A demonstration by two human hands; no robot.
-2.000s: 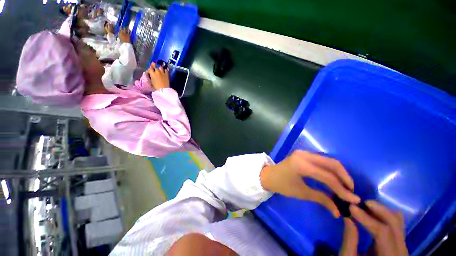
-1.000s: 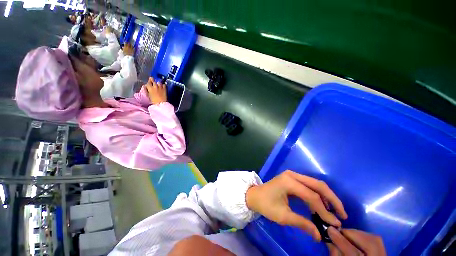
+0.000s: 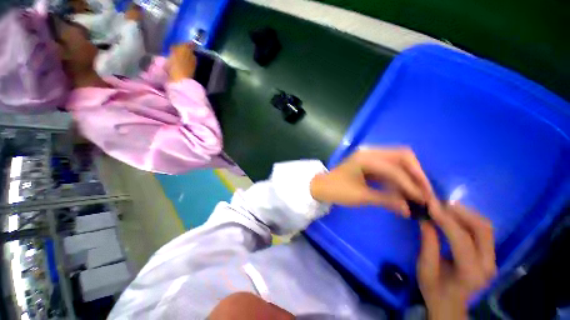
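Observation:
My left hand (image 3: pixel 375 178), in a white sleeve, comes from the left and pinches a small black housing (image 3: pixel 417 210) over the blue tray (image 3: pixel 494 131). My right hand (image 3: pixel 459 247) comes from the bottom right, and its fingertips grip the same piece from the other side. Fingers cover much of the piece and blur hides its details. Another dark part (image 3: pixel 392 275) lies in the tray near its lower edge, below my hands.
Two small groups of black parts, one nearer (image 3: pixel 289 106) and one farther (image 3: pixel 265 47), lie on the dark green bench (image 3: pixel 325 75). A person in pink (image 3: pixel 147 125) sits at the left by another blue tray (image 3: pixel 197 22). A pale edge borders the green conveyor.
The view has shifted, so the bench and neighbour appear higher and farther left. My hands stay together on the black piece. The dark part in the tray now shows clearly below them.

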